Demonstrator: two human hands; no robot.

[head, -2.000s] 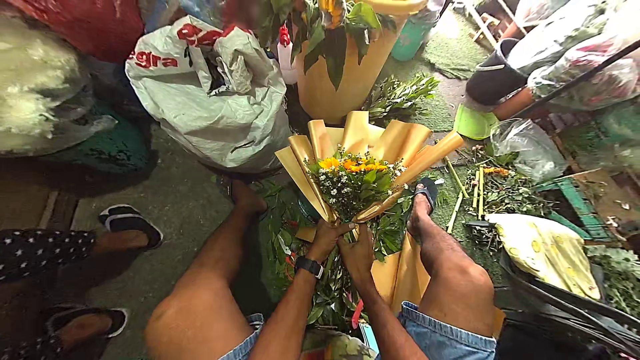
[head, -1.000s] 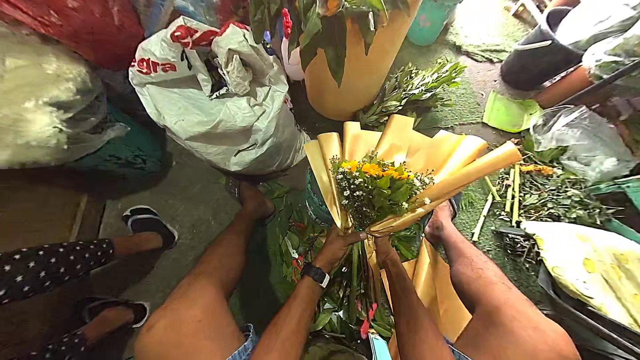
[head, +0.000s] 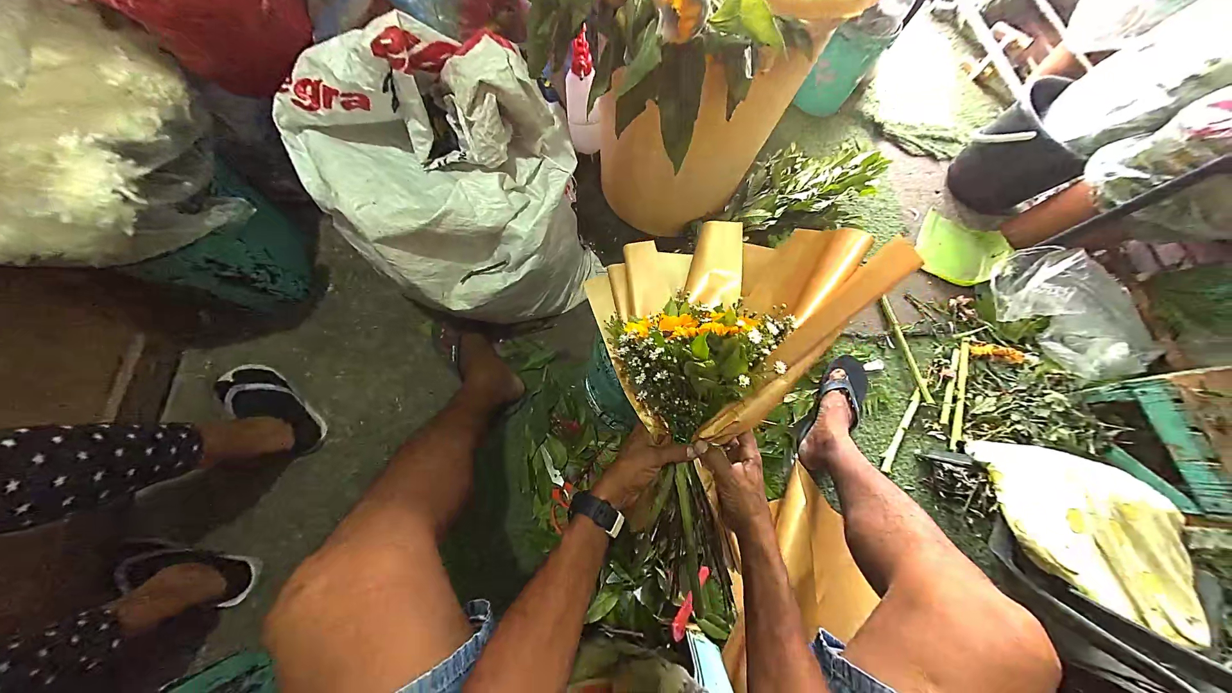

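Between my legs I hold a bouquet of orange-yellow flowers, small white blooms and green leaves, with gold wrapping paper fanned around its back and sides. My left hand, a dark watch on its wrist, grips the paper's gathered base at the left. My right hand pinches the same base from the right, the fingertips of both hands almost meeting. Bare green stems hang below the hands. More gold paper lies beneath, beside my right leg. Red-handled scissors are partly visible among leaves left of my left wrist.
A white woven sack stands ahead at left, beside a large tan container with foliage. Cut stems, a clear plastic bag and a green crate lie right. Another person's sandalled feet are at left.
Both hands stay at the base of the wrapped bouquet, with small shifts of the fingers. The view has moved somewhat.
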